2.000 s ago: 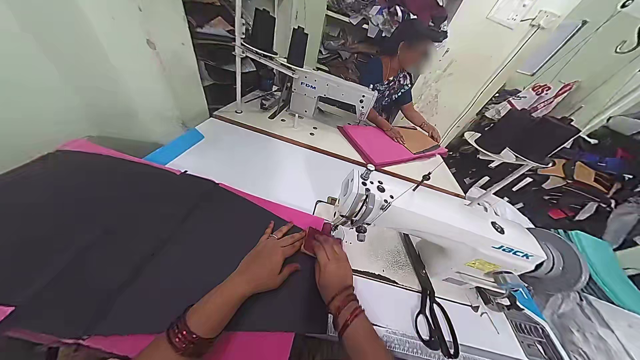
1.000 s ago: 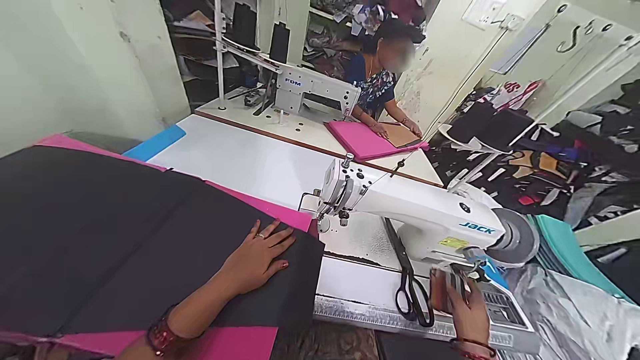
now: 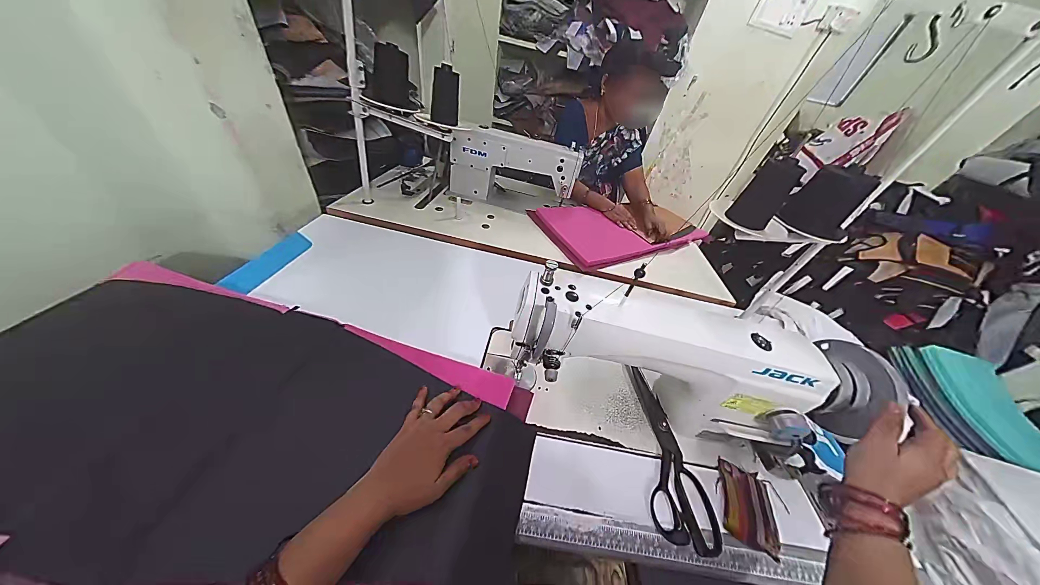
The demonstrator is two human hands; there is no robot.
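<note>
My left hand (image 3: 431,451) lies flat, fingers apart, on a large black fabric panel (image 3: 227,422) with pink fabric (image 3: 479,382) showing along its far edge. A maroon scrap at that corner lies close to the needle area of the white Jack sewing machine (image 3: 674,341). At the machine's right end, my right hand (image 3: 902,455) is at the grey handwheel (image 3: 865,390), fingers curled; whether it grips the wheel or something pale beside it is unclear. Black-handled scissors (image 3: 678,479) and a small stack of brown and maroon pieces (image 3: 747,508) lie between my hands.
Across the table a person (image 3: 613,146) handles pink folded pieces (image 3: 601,236) beside an FDM sewing machine (image 3: 512,162). Black thread cones (image 3: 764,195) stand behind my machine. Teal fabric (image 3: 975,398) and silvery plastic (image 3: 975,512) lie at right. A ruler strip (image 3: 593,536) runs along the near edge.
My right hand has moved from the fabric by the needle, over the spot right of the scissors, to the handwheel. The small brown and maroon stack now lies released beside the scissors.
</note>
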